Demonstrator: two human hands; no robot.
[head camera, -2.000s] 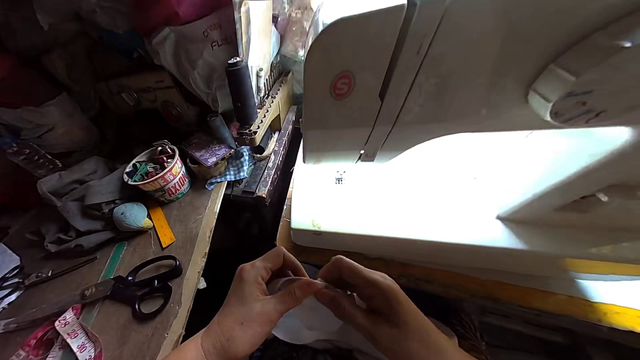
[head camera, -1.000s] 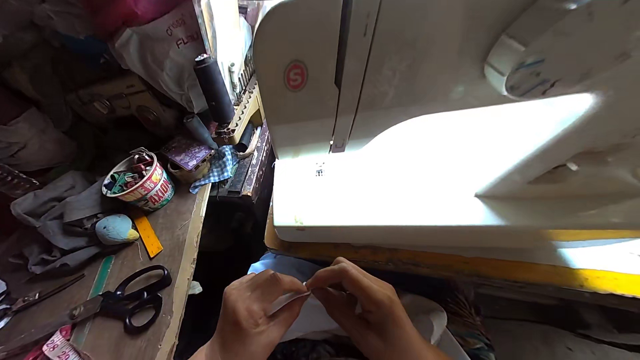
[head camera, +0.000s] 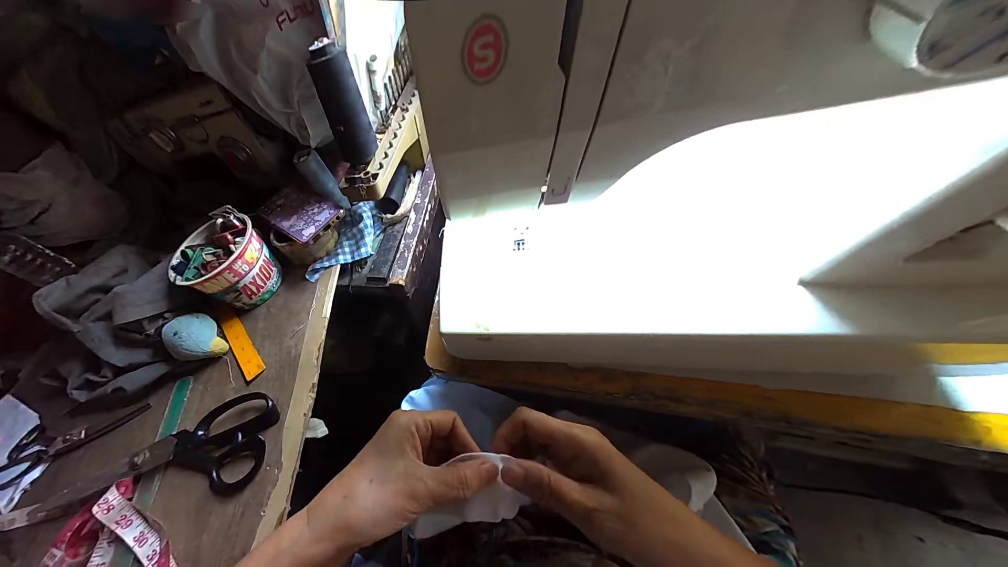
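Observation:
In the head view my left hand (head camera: 417, 480) and my right hand (head camera: 567, 472) meet at the bottom centre, thumb tips nearly touching. Both pinch a piece of thin white fabric (head camera: 472, 508) between thumb and fingers. More white and pale blue cloth (head camera: 461, 402) lies behind and beside the hands, over the lap. Just beyond them stands a white sewing machine (head camera: 677, 307) on a yellow-edged table (head camera: 630, 391). The fingertips under the fabric are partly hidden.
On the wooden table (head camera: 295, 394) at the left lie black-handled scissors (head camera: 224, 449), a pink and white measuring tape (head camera: 126, 520), an orange ruler (head camera: 242, 346), grey cloth (head camera: 118, 307) and a tub (head camera: 248, 272) of small items. Behind stands a dark thread cone (head camera: 342, 102).
The white fabric between my thumbs shows more plainly now, bunched above and below them. Both hands stay close together on it. The view has shifted somewhat.

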